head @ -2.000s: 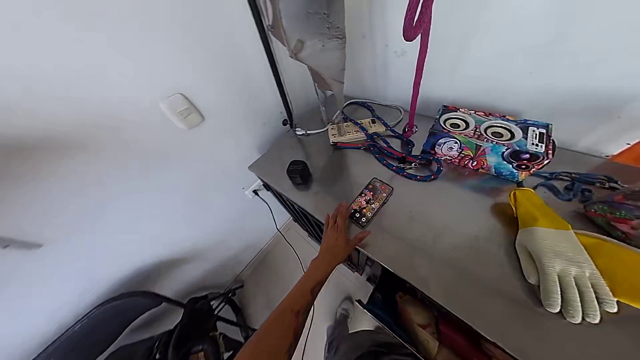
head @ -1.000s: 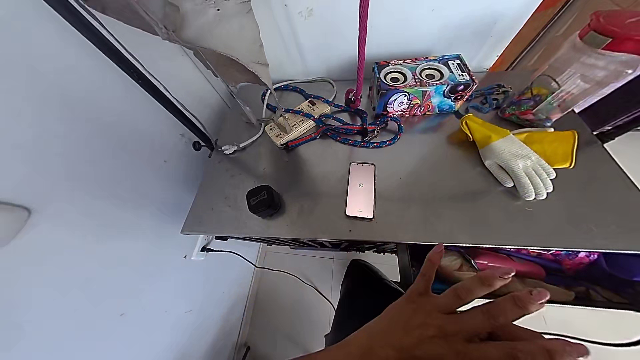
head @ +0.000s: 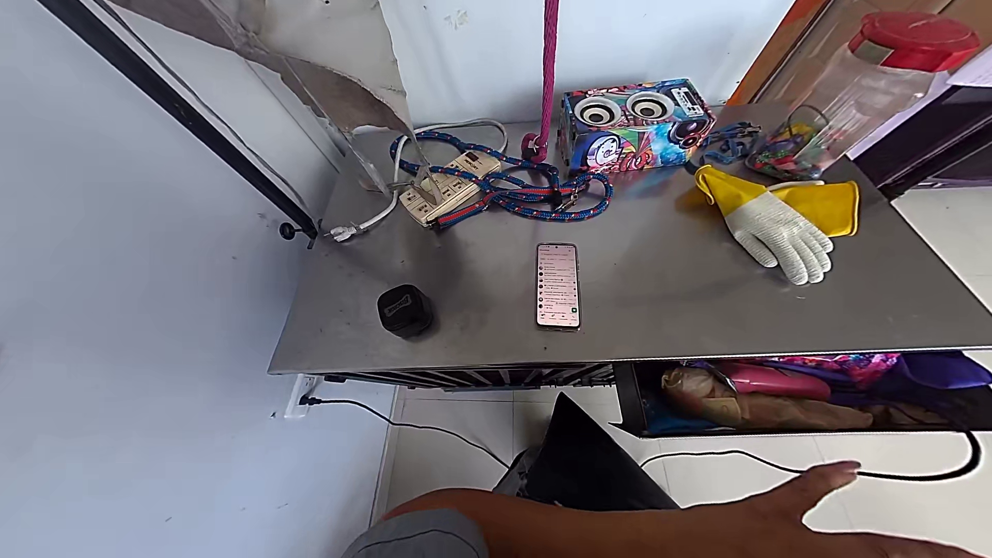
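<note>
My left hand (head: pixel 783 515) reaches from the bottom across to the lower right, in front of the open drawer and over the floor. One digit sticks out apart from the rest, and nothing is seen in its grasp; the bottom edge cuts off its lower part. My right hand is out of view. On the grey tabletop lies a smartphone (head: pixel 557 287), its screen lit. To its left sits a small black case (head: pixel 404 310). Behind the phone, a blue and red braided rope leash (head: pixel 535 211) lies partly over a beige power strip (head: pixel 449 188).
A colourful speaker box (head: pixel 635 128), a white and yellow glove (head: pixel 783 232) and a red-lidded clear plastic jar (head: pixel 876 93) stand or lie along the back and right. Below the table edge (head: pixel 465 363) an open drawer (head: pixel 775 395) holds fabric things. A black cable (head: pixel 434 427) runs to a wall outlet.
My left hand has moved from beside the phone to the lower right. The phone's screen has changed from a colourful picture to a pale list. The view has shifted a lot.
</note>
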